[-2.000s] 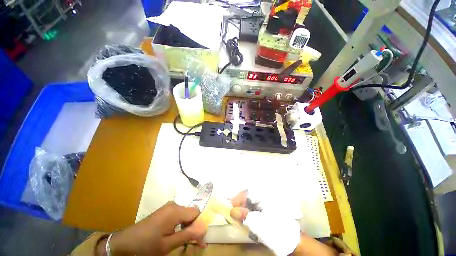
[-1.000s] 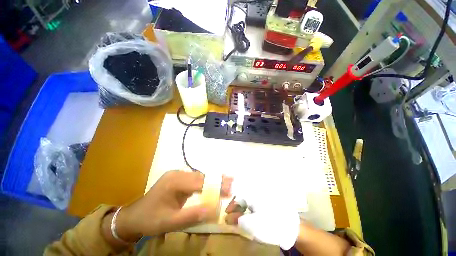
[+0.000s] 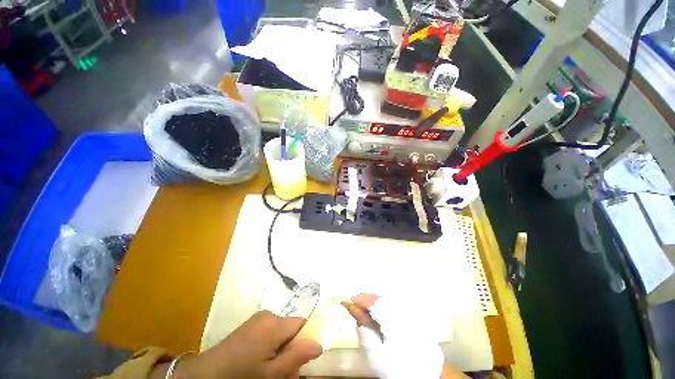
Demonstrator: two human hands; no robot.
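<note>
My left hand (image 3: 270,346), bare, is at the bottom centre and holds a roll of masking tape (image 3: 303,299) by its edge. A pale yellowish patch, apparently tape, shows by its fingertips. My right hand (image 3: 392,333), in a white glove with bare fingertips, is just right of the roll, fingers bent. A thin dark thing shows at those fingertips; glare hides what it is and whether it is gripped. The black USB cable tip (image 3: 289,282) lies close to the roll on the cream mat (image 3: 248,255).
A black socket strip (image 3: 370,222) with tape strips lies behind the mat. Behind are a pen cup (image 3: 286,169), a bag of black parts (image 3: 203,139) and a meter (image 3: 403,132). A red-handled probe (image 3: 485,157) slants into a white block (image 3: 453,191). A dark green conveyor (image 3: 570,296) runs right.
The tape roll shows clearly in my left hand again after being covered by it. My right fingers have moved a little up from the mat's front edge. The camera view has shifted.
</note>
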